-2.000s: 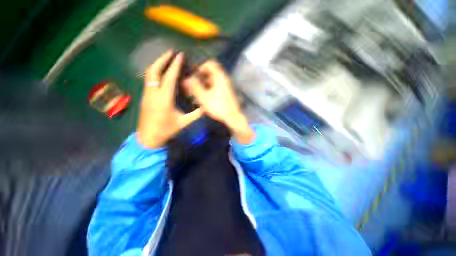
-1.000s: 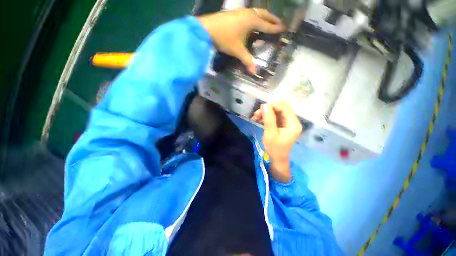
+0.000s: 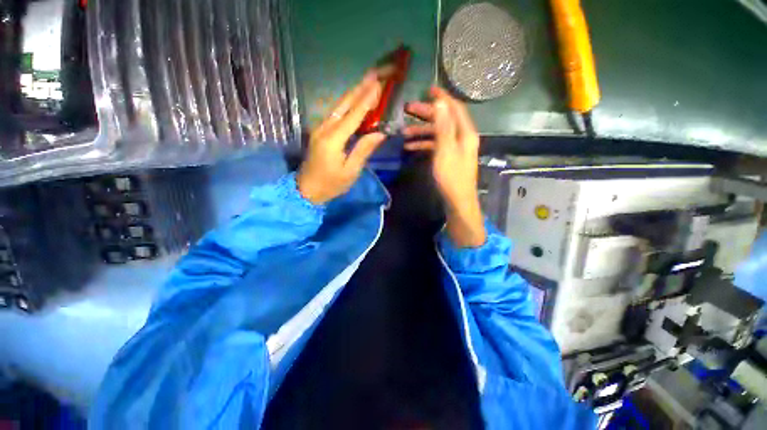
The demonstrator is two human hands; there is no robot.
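Observation:
A red-edged phone housing (image 3: 388, 94) stands tilted above the green bench top, in front of me. My left hand (image 3: 341, 138) holds it by its near side between fingers and thumb. My right hand (image 3: 447, 147) is just to its right, fingers spread and partly bent. A small greyish piece (image 3: 395, 124) shows between the two hands at the housing's lower end; whether my right fingers touch it I cannot tell.
A yellow-orange screwdriver (image 3: 575, 59) and a round speckled grey dish (image 3: 484, 52) lie on the green bench (image 3: 349, 38). Clear blister trays (image 3: 193, 76) stand at left, dark trays of phones (image 3: 126, 222) below them. The white machine (image 3: 547, 222) is at right.
The view has swung from the machine toward the tray stack. My left hand has left the machine fixture and now holds the red housing. My right hand has left the machine's front and come beside it.

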